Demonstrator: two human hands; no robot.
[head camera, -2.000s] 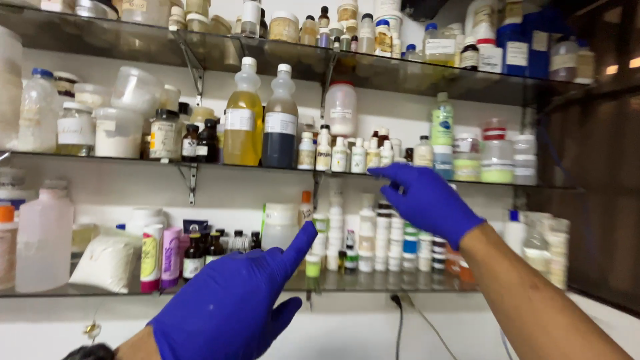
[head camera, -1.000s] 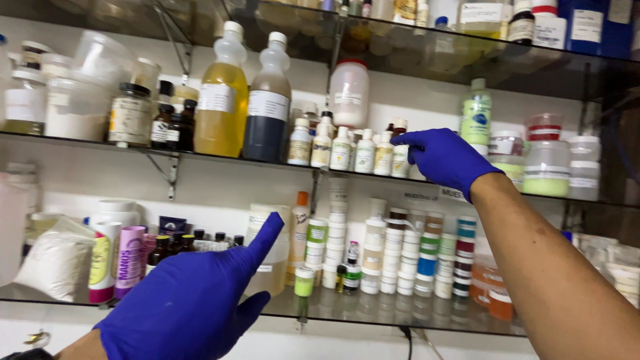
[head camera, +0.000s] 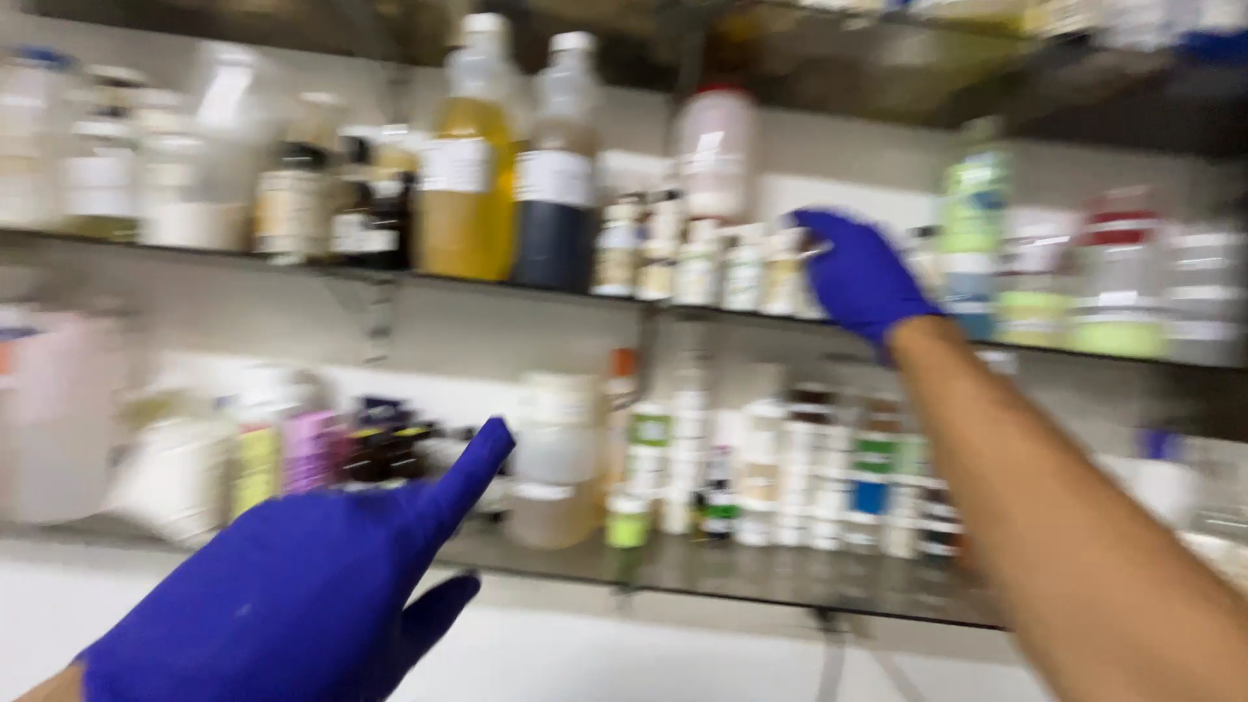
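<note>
My left hand, in a blue glove, is at the lower left with the index finger stretched out and the thumb apart; it holds nothing. My right hand, gloved in blue too, reaches the middle shelf at the right end of a row of small white bottles. Its fingertips are beside the last of them; blur hides whether they grip one. Left of that row stand a bottle of dark liquid and a bottle of yellow liquid. A pinkish jar with a red lid is behind the row.
The glass middle shelf also bears a green bottle and stacked tubs. On the lower shelf are stacks of small containers, a translucent jug, a bag of white powder and a purple tube. Another shelf runs above.
Over the two seconds, my right hand has come from just in front of the small white bottles to the right end of their row. The left hand still points with its index finger. The view has shifted.
</note>
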